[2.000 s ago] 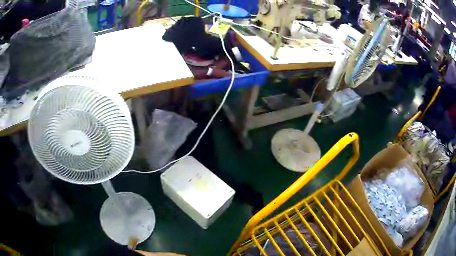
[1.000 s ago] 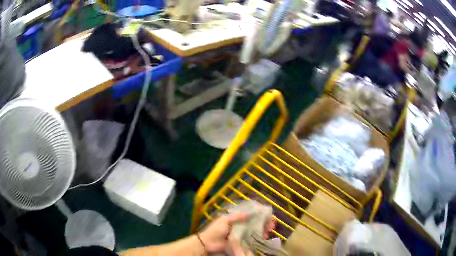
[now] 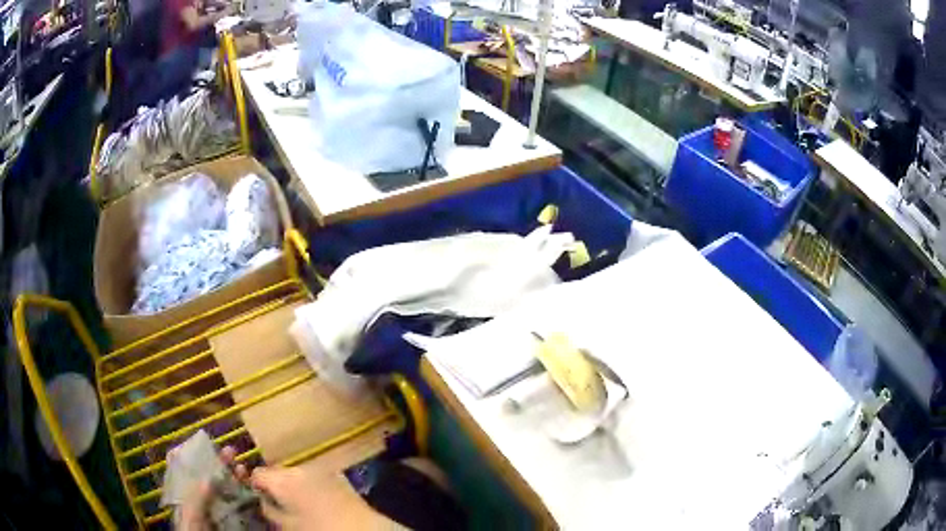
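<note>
A small folded bundle of grey-beige cloth (image 3: 194, 467) is at the lower left, over the yellow cart rails. My right hand (image 3: 306, 500) holds its right side, fingers bent around it. My left hand (image 3: 191, 512) is low on the bundle, partly cut off by the bottom edge and blurred. The cloth hides some fingers of both hands.
The yellow cart (image 3: 64, 311) holds flat cardboard (image 3: 272, 399); behind it stands a cardboard box (image 3: 116, 254) of plastic-wrapped pieces. A white table (image 3: 716, 363) bears a yellow-tan item (image 3: 571, 371) on pale cloth. Pale garments (image 3: 436, 275) hang near its edge. Part of a machine (image 3: 866, 472) is lower right.
The view has swung right, so the cart and box moved left and the white table came in. The fans left view. My hands, absent at first, still hold the cloth seen one second ago.
</note>
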